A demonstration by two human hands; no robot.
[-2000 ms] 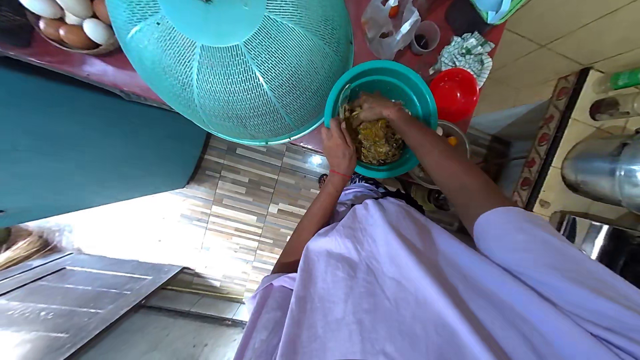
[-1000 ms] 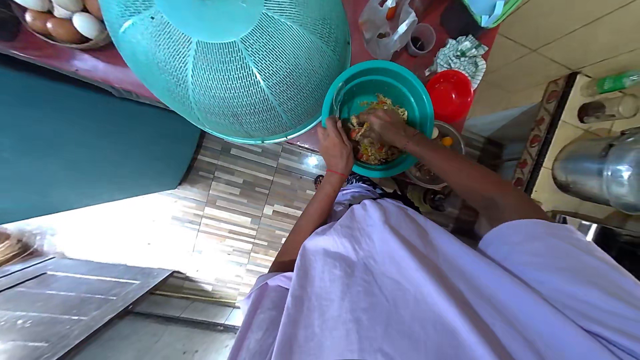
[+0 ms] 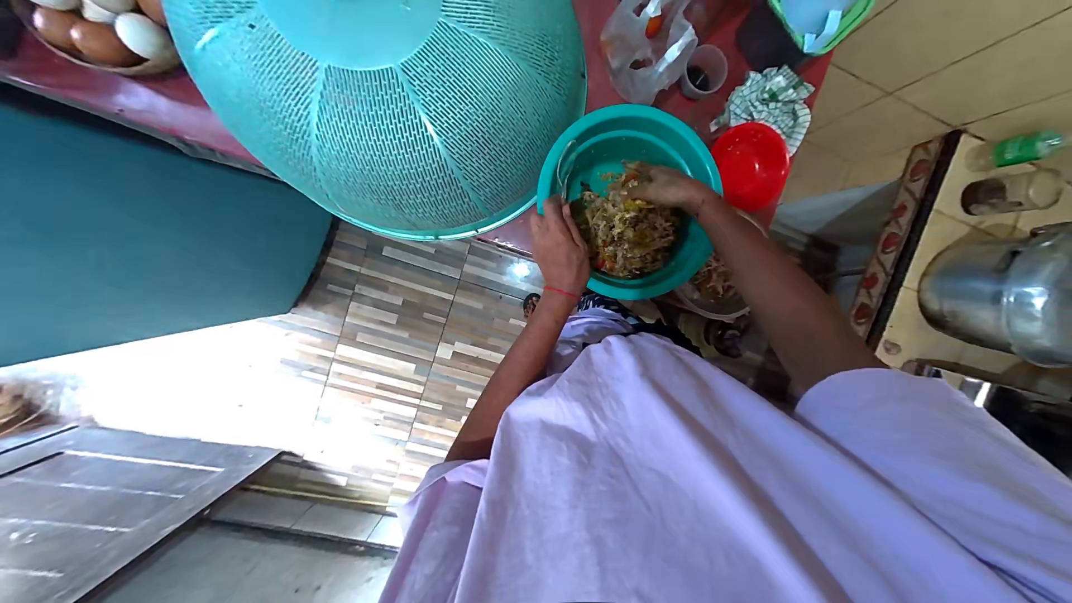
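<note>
A green plastic basin (image 3: 624,285) sits near the edge of the red-covered table and holds a heap of shredded, mixed food (image 3: 632,234) with orange and yellow bits. My left hand (image 3: 561,251) grips the basin's near left rim, a red string round its wrist. Inside the basin, my right hand (image 3: 662,186) is at the upper right part of the heap, its fingers in the food; whether they close on any of it is hard to see. A thin metal utensil (image 3: 567,172) leans on the inner left wall. Partly under my right forearm is another bowl (image 3: 716,289) of food.
A large teal mesh food cover (image 3: 402,126) stands left of the basin. To the right are a red bowl (image 3: 750,166), a checked cloth (image 3: 769,105), a plastic cup (image 3: 703,71) and a plastic bag (image 3: 641,50). Eggs (image 3: 105,42) fill a basket at the far left; a metal pot (image 3: 1005,293) stands at right.
My right hand has moved within the basin, and the food there has shifted into a different heap. My left hand stays at the rim.
</note>
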